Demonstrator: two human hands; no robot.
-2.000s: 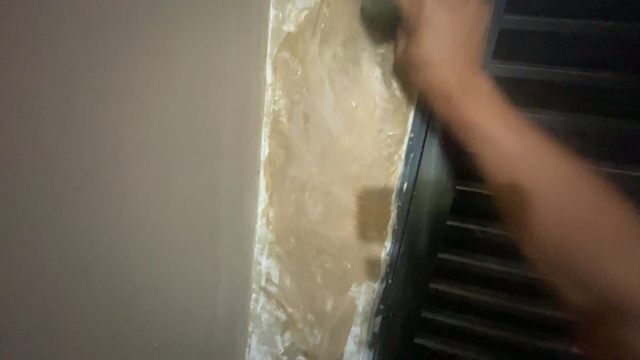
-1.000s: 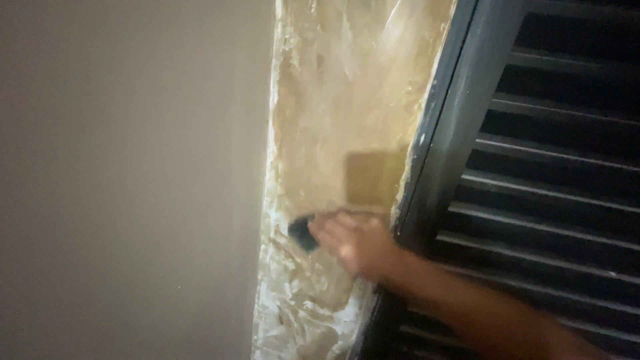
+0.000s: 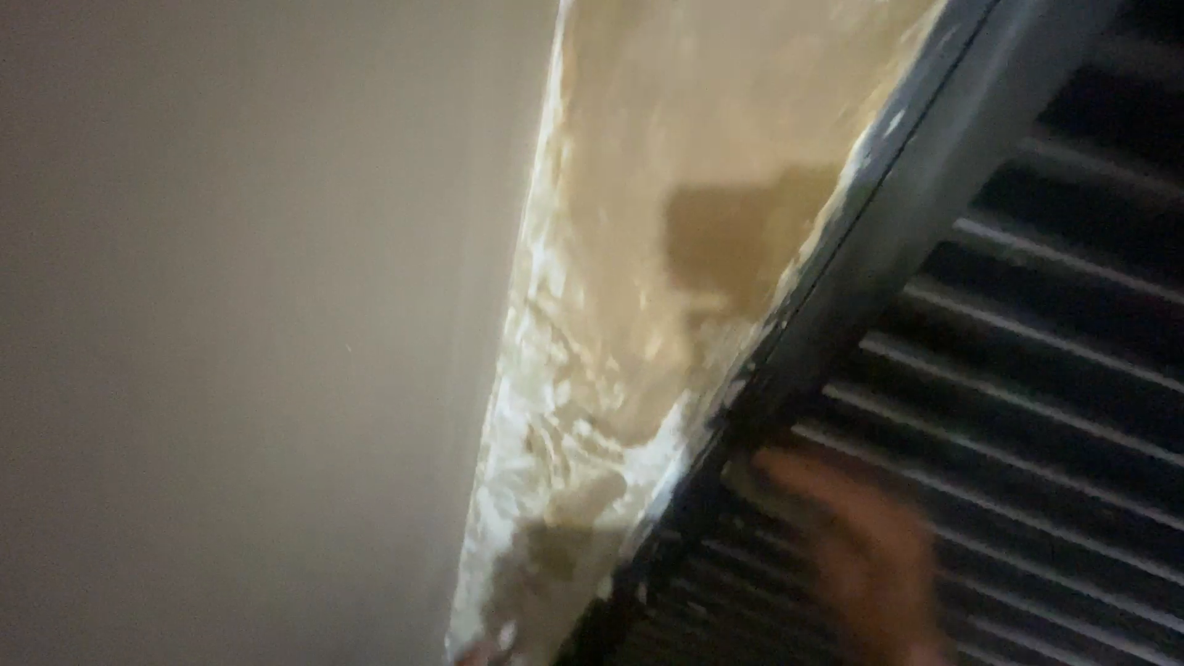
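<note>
My right hand (image 3: 856,532), strongly blurred, is at the lower right in front of a dark louvred shutter (image 3: 1045,370). Its fingertips point up and left toward the shutter frame; whether they hold anything cannot be told. A strip of wall coated in a wet-looking beige and whitish paste (image 3: 638,370) runs beside the frame, smoother above, streaked and ridged lower down. A small reddish patch at the bottom edge may be the fingertips of my left hand (image 3: 476,653), beside a small pale, shiny thing too blurred to name.
A plain grey-beige wall surface (image 3: 259,324) fills the left side. The shutter's dark frame (image 3: 888,194) slants along the right edge of the coated strip, with whitish smears on it. Blocky shadows fall on the coating.
My right hand was at the top of the strip, then lower on the coating with a dark object at its fingers. Now it is off the coating, in front of the shutter.
</note>
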